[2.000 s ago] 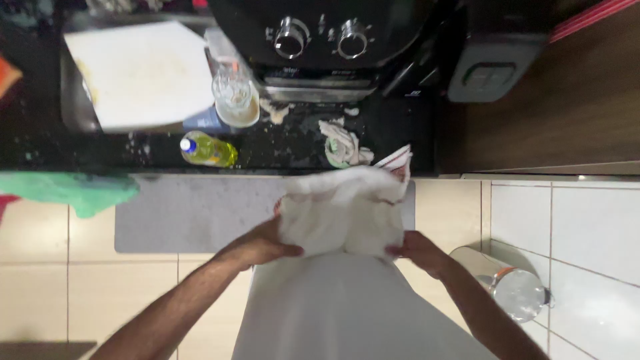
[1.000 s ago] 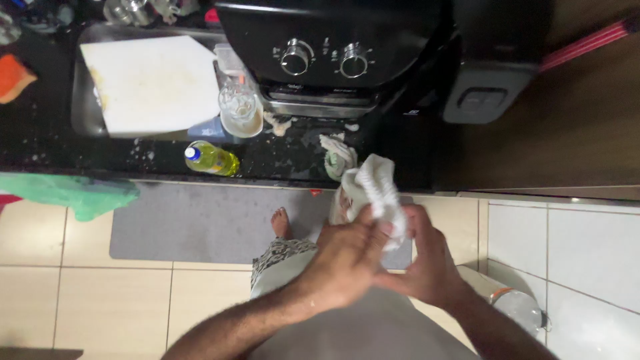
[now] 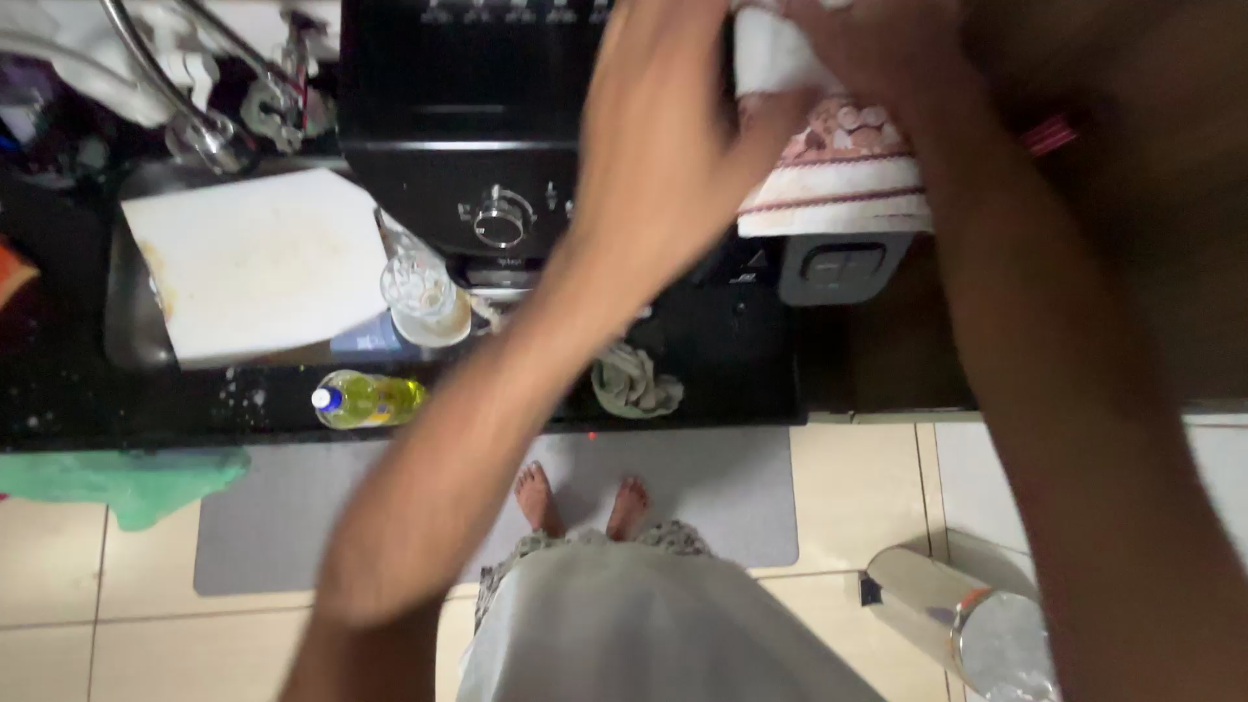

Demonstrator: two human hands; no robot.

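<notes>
A white cloth with a printed pinkish pattern and dark red stripes point(image 3: 834, 190) hangs over the top of a black appliance point(image 3: 843, 268) at the upper right. My right hand point(image 3: 877, 44) is on the upper part of this cloth, its fingers blurred and partly cut off by the frame's top edge. My left hand point(image 3: 673, 127) reaches up beside the cloth, thumb towards it, also blurred; whether it grips the cloth is unclear. A black appliance with a silver knob point(image 3: 500, 219) stands behind my left forearm.
The sink point(image 3: 136, 312) holds a white board point(image 3: 263, 263). Near it are a clear glass container point(image 3: 424, 292) and a yellow-green liquid bottle point(image 3: 369, 400). A crumpled greyish cloth point(image 3: 634, 380) lies near the counter edge. Below are a grey mat point(image 3: 390, 507), green plastic point(image 3: 146, 483) and a cylindrical bin point(image 3: 960, 614).
Both hands have moved up and forward, from in front of my body to the appliance at the upper right. The white cloth, bunched in my hands before, now hangs there partly spread.
</notes>
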